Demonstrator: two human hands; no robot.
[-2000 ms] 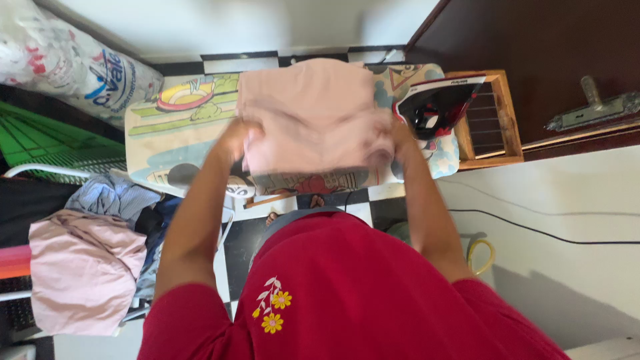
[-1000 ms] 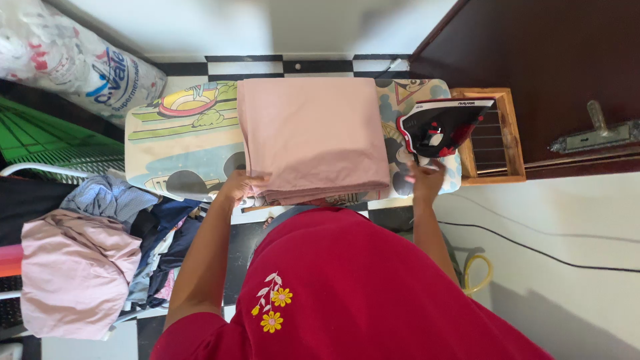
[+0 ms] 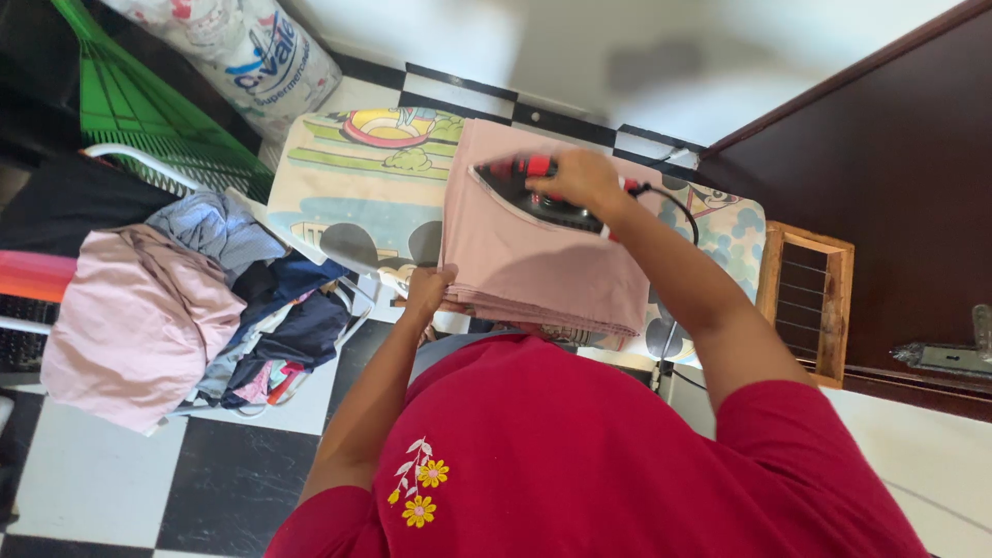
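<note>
A folded pink cloth (image 3: 535, 263) lies in layers across an ironing board (image 3: 349, 186) with a cartoon-print cover. My right hand (image 3: 577, 180) grips the handle of a black and red electric iron (image 3: 542, 203), which rests on the upper part of the cloth, its tip toward the left. From the iron's rear a black cord curves down over the board's right part. At the cloth's lower left corner, my left hand (image 3: 432, 288) pinches the layered edge between thumb and fingers.
Left of the board, a white-framed rack (image 3: 143, 161) holds crumpled clothes, with a pink garment (image 3: 139, 318) on top. Behind stand a green rake (image 3: 155, 108) and a stuffed plastic bag (image 3: 263, 70). A wooden frame with wires (image 3: 837, 306) adjoins the board's right end, near a dark door (image 3: 876, 178).
The pink cloth, lifted two seconds ago, now lies on the board. My right hand has taken the iron from the board's right end and moved it left onto the cloth. The view has shifted.
</note>
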